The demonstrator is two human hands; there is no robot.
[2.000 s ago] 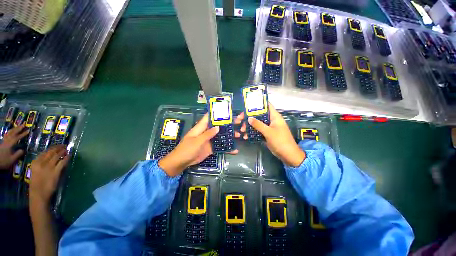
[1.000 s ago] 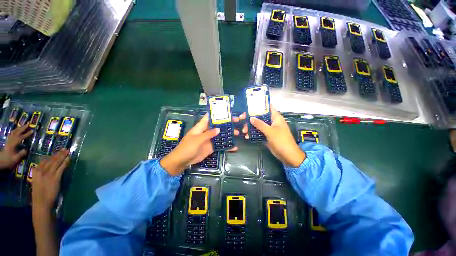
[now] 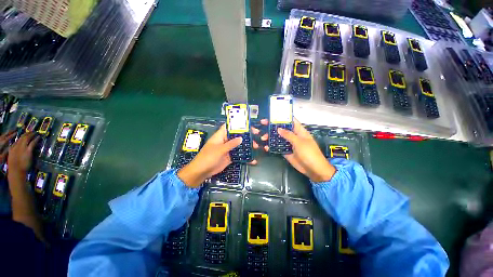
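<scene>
My left hand holds a keypad mobile phone upright, its screen lit white in a yellow frame, my thumb by the keys. My right hand holds a second phone beside it, its screen bright white, my thumb on the keypad. The two phones are apart, above the far edge of a clear plastic tray. In the tray, the far left phone has a lit screen; the near-row phones have black screens. My forearms hide parts of the tray.
A grey post stands just beyond the phones. A raised tray stack with dark-screened phones is at upper right, a red marker by its edge. An empty tray stack is at upper left. At left, another person's hands reach over a neighbouring tray.
The view has shifted slightly, moving the bench things right. My right thumb has moved lower on its phone's keypad. The other person's hands have moved left, uncovering more phones.
</scene>
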